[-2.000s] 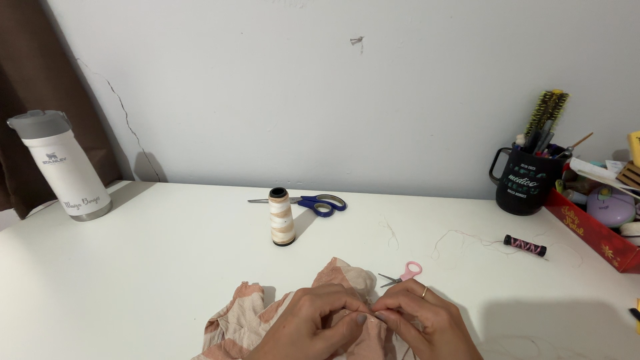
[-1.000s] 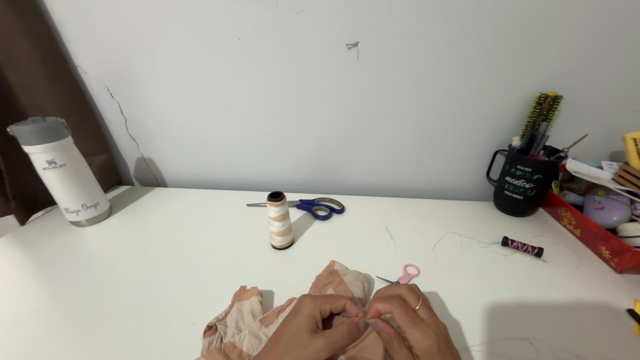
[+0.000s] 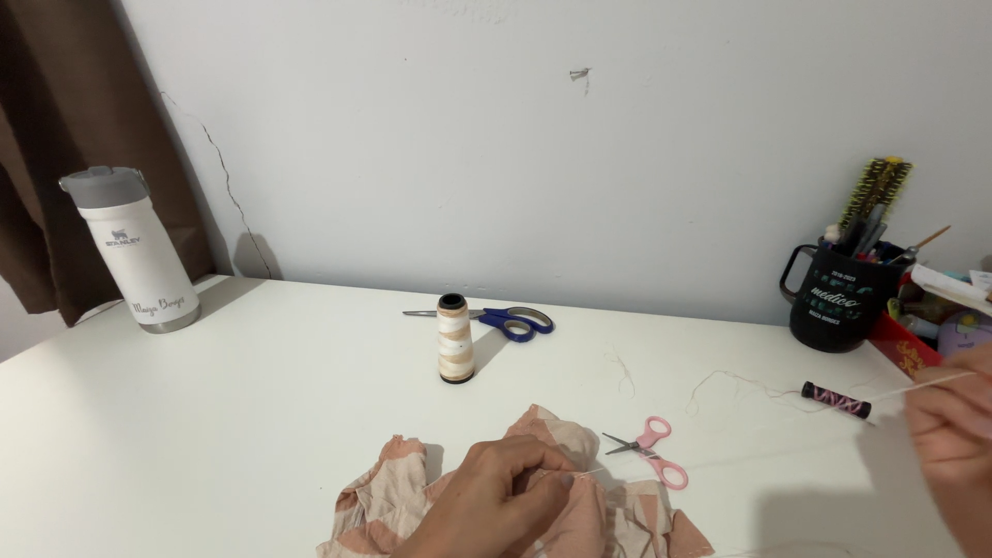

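Note:
My left hand (image 3: 504,496) pinches a bunched piece of pink and cream fabric (image 3: 380,504) at the front middle of the table. From its fingertips a pale thread (image 3: 744,422) stretches to my right hand (image 3: 953,434), raised at the right edge and blurred, its fingers closed on the thread. Whether a needle is there, I cannot tell. Small pink-handled scissors (image 3: 647,447) lie spread just behind the fabric. A cone of cream and white thread (image 3: 456,345) stands upright, with blue-handled scissors (image 3: 515,319) lying behind it. A dark spool with pink thread (image 3: 837,401) lies on its side at the right.
A white tumbler with a grey lid (image 3: 139,256) stands at the left by a brown curtain (image 3: 70,139). At the right back, a black mug (image 3: 837,302) holds a hairbrush and pens, beside a red box (image 3: 903,345) of small items. Loose thread ends (image 3: 624,376) lie on the table.
My right hand has moved away from my left hand, far to the right, drawing the thread out. The left hand has stayed at the fabric, and the pink-handled scissors now show fully.

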